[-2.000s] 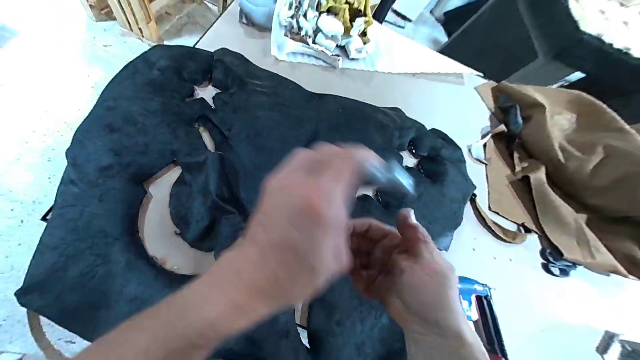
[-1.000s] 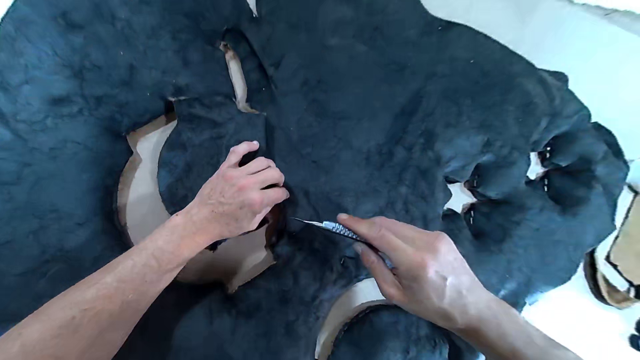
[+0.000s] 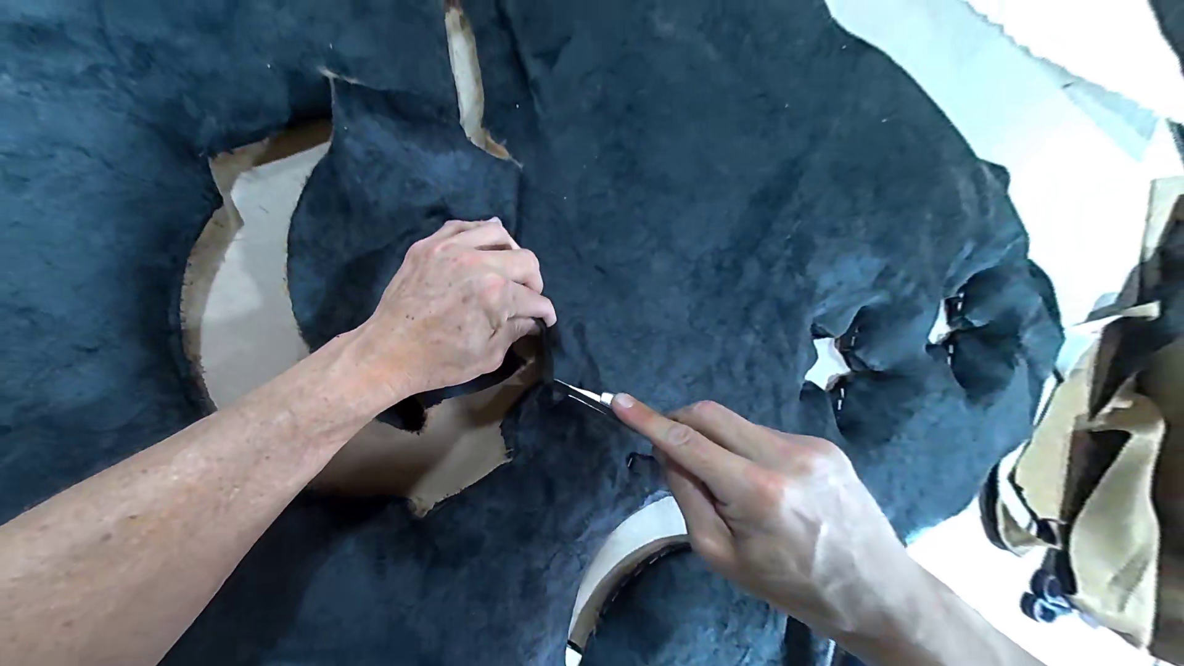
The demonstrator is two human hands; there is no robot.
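Dark blue suede-like leather hide [image 3: 666, 213] lies spread out, with crescent, slot and star-shaped cut-outs through it. My left hand [image 3: 467, 301] pinches and lifts an edge of the leather beside the large crescent opening [image 3: 254, 277]. In my right hand [image 3: 758, 481] is a craft knife [image 3: 587, 398] with a metal handle, held like a pen. Its blade tip touches or nearly touches the leather just below and right of my left fingertips. A smaller crescent opening [image 3: 624, 564] is partly covered by my right hand.
Two small star-shaped openings [image 3: 826, 363] with puckered leather around them are at the right. Brown fabric or leather with a strap [image 3: 1110, 490] lies beyond the hide's right edge, near a small dark blue object [image 3: 1045, 595]. A white surface [image 3: 1078, 222] shows at the upper right.
The view has moved much closer to the leather. My hands, blurred and close together two seconds ago, are now apart at the large crescent's edge, the left one gripping leather and the knife clearly visible.
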